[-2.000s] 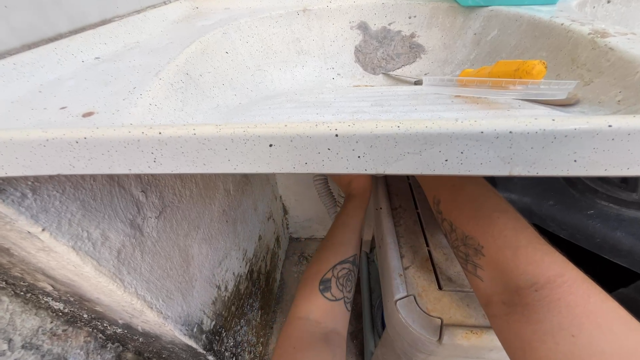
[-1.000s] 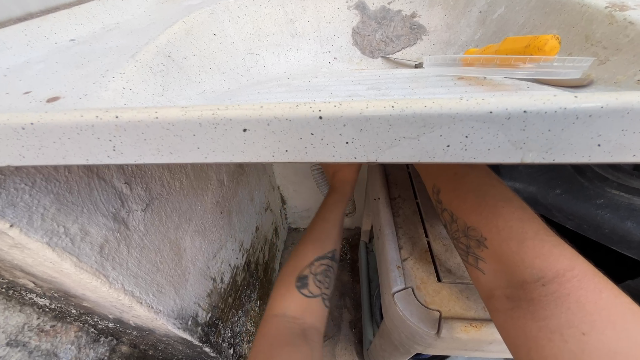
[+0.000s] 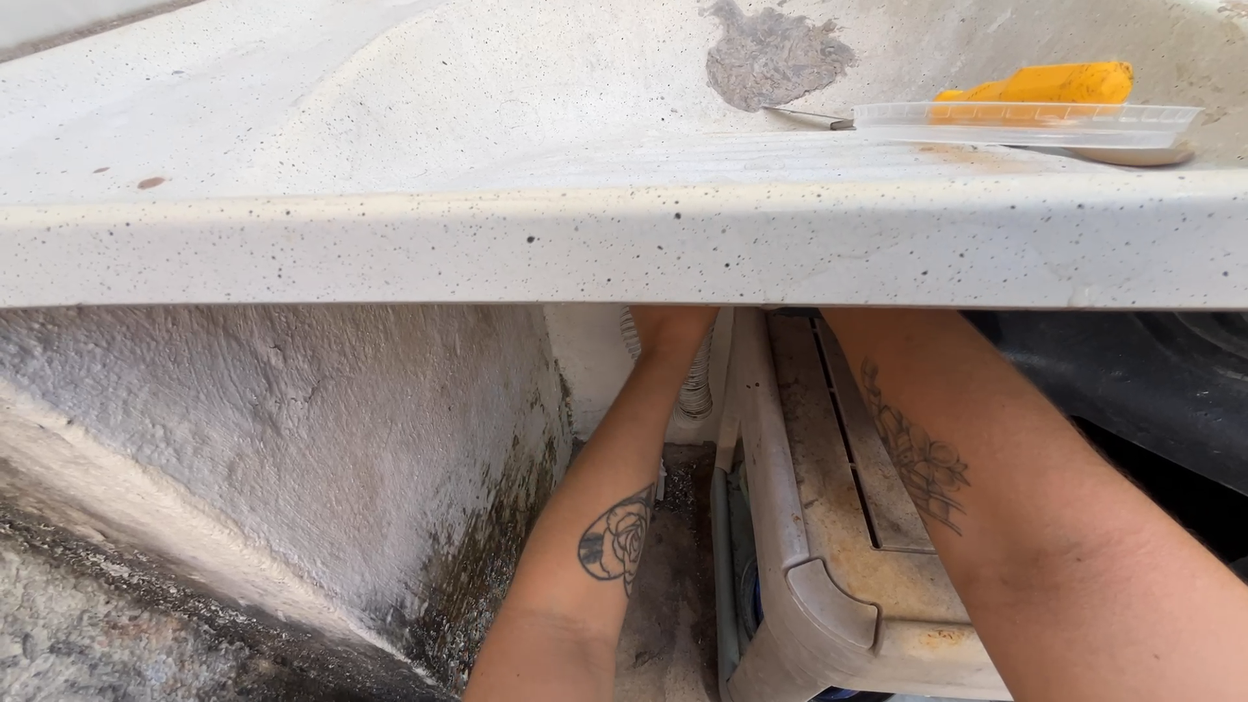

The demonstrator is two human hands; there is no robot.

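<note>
Both my forearms reach under the front edge of a speckled white sink point(image 3: 604, 249). The wrist of my left hand point(image 3: 675, 327) shows just below that edge, beside a ribbed flexible drain hose point(image 3: 695, 385); its fingers are hidden behind the sink front. My right hand is fully hidden under the sink, its forearm passing over a dirty plastic stool or stand. What either hand holds or touches cannot be seen. In the basin lie a clear plastic lid point(image 3: 1024, 127), a yellow object point(image 3: 1063, 86) behind it and a thin metal piece point(image 3: 804, 118) by a grey patch point(image 3: 770, 57).
A rough, mouldy wall point(image 3: 292, 439) slopes along the left. The stained beige plastic stool or stand point(image 3: 829, 468) stands between my forearms, with a narrow strip of dirty floor point(image 3: 668, 585) to its left. A black object point(image 3: 1121, 380) lies beyond my right forearm.
The view has shifted slightly. My left forearm sits a little farther from the stool than two seconds ago, and more of the floor between them shows. Both hands remain under the sink.
</note>
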